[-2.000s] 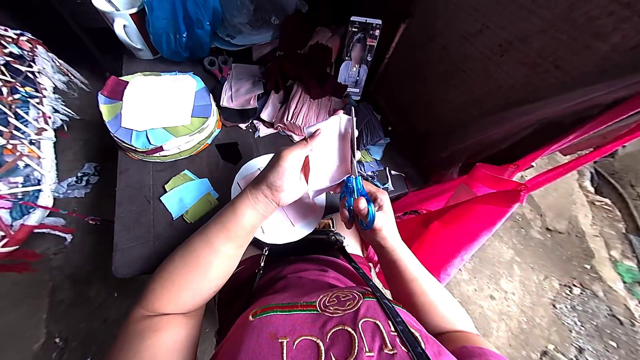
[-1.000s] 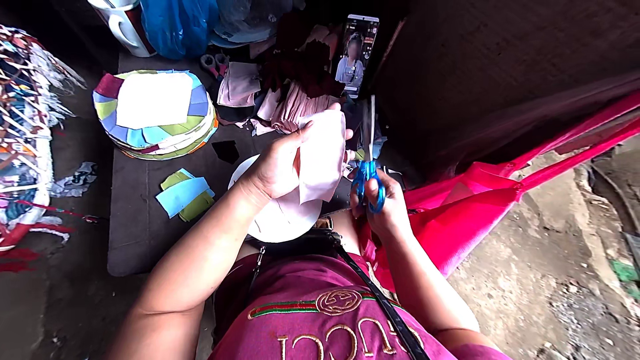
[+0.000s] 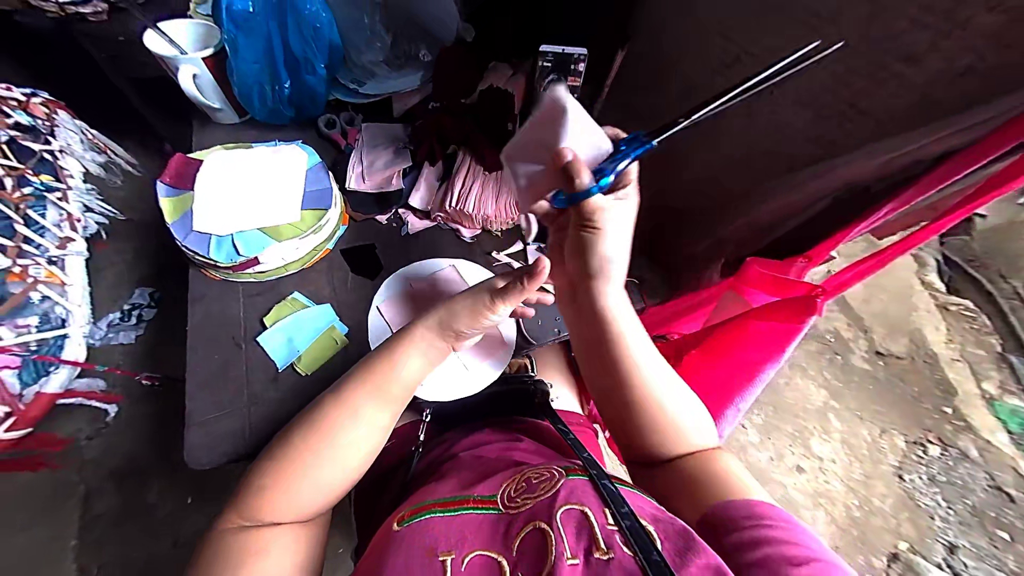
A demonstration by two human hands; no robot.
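My right hand is raised and holds both the blue-handled scissors and a pale pink piece of cloth. The scissor blades point up and to the right, almost together. My left hand is lower, palm turned up with its fingers apart, above a white round disc. Pink cloth pieces lie on that disc, partly behind my left hand. Past my right hand stands a row of folded pink cloth pieces.
On the dark board lie a stack of patchwork rounds, blue and green scraps and pink-handled scissors. Behind are a mug, a blue plastic bag and a phone. Red fabric hangs at right.
My left hand has let go of the pink cloth and moved down. My right hand has risen with the scissors, whose blades have swung to the right, and it now has the cloth too.
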